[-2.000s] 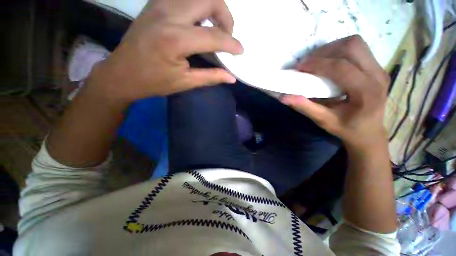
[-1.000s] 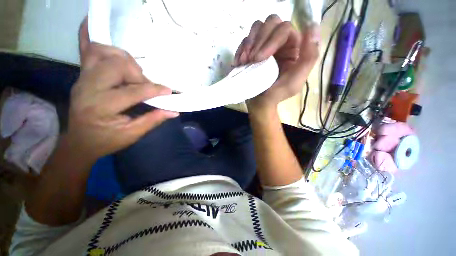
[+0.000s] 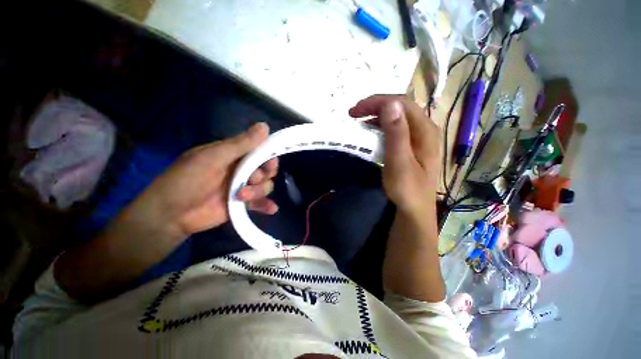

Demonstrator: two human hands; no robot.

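A white curved neck fan housing [image 3: 309, 137] is held over my lap, with a row of dark slots along its inner side. My left hand [image 3: 225, 179] grips its left bend, thumb above and fingers inside the curve. My right hand [image 3: 408, 144] holds its right end, which the fingers partly hide. Thin red lead wires [image 3: 307, 224] hang from the open lower end near my shirt. A blue battery [image 3: 371, 23] lies on the white mat [image 3: 281, 56].
A purple electric screwdriver [image 3: 471, 116] with black cords lies on the bench at right. Beyond it are an orange item [image 3: 552, 193], pink parts [image 3: 521, 259], a white spool [image 3: 557, 250] and blue batteries [image 3: 483, 235]. A black tool [image 3: 406, 22] lies at the mat's edge.
The housing has turned and come closer to my body, showing its inner slots and hanging wires. Both hands have moved lower with it. The view has shifted, and the blue battery now shows.
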